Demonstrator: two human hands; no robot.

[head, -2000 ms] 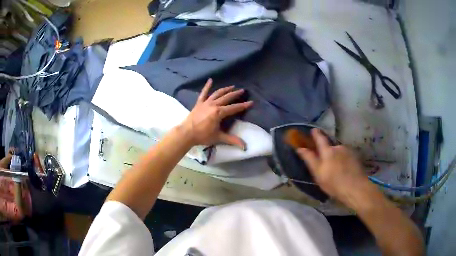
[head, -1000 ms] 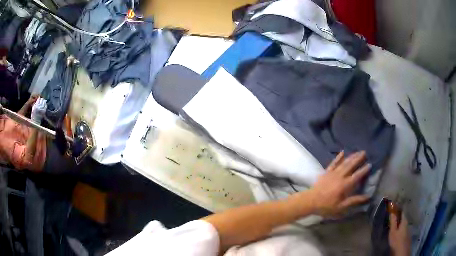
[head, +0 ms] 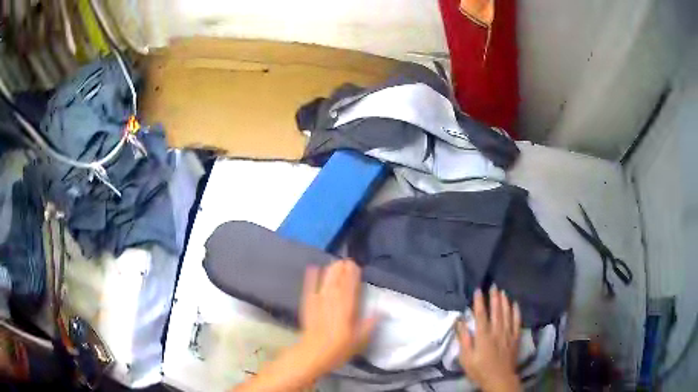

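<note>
The dark charcoal garment piece [head: 451, 237] with a white layer [head: 409, 325] lies over the right part of the sleeve board. The board's grey rounded left end [head: 249, 260] is bare. My left hand [head: 335, 302], slightly blurred, is over the board at the white layer's left edge; whether it grips cloth is unclear. My right hand [head: 491, 337] lies spread on the white layer and the dark cloth's lower edge, holding nothing. The iron [head: 585, 364] stands at the lower right, dark and blurred, away from both hands.
A blue block [head: 333, 199] is behind the board. Folded grey and white pieces [head: 428, 130] lie at the back before brown cardboard [head: 222, 92]. Black shears [head: 601, 249] lie at right. Crumpled blue-grey garments [head: 115, 191] and a neighbour's iron [head: 90, 344] are at left. Red cloth [head: 486, 69] hangs behind.
My right hand has let go of the iron and moved left onto the cloth. My left hand has moved left to the board. The cloth has shifted right, baring more board. The view has turned.
</note>
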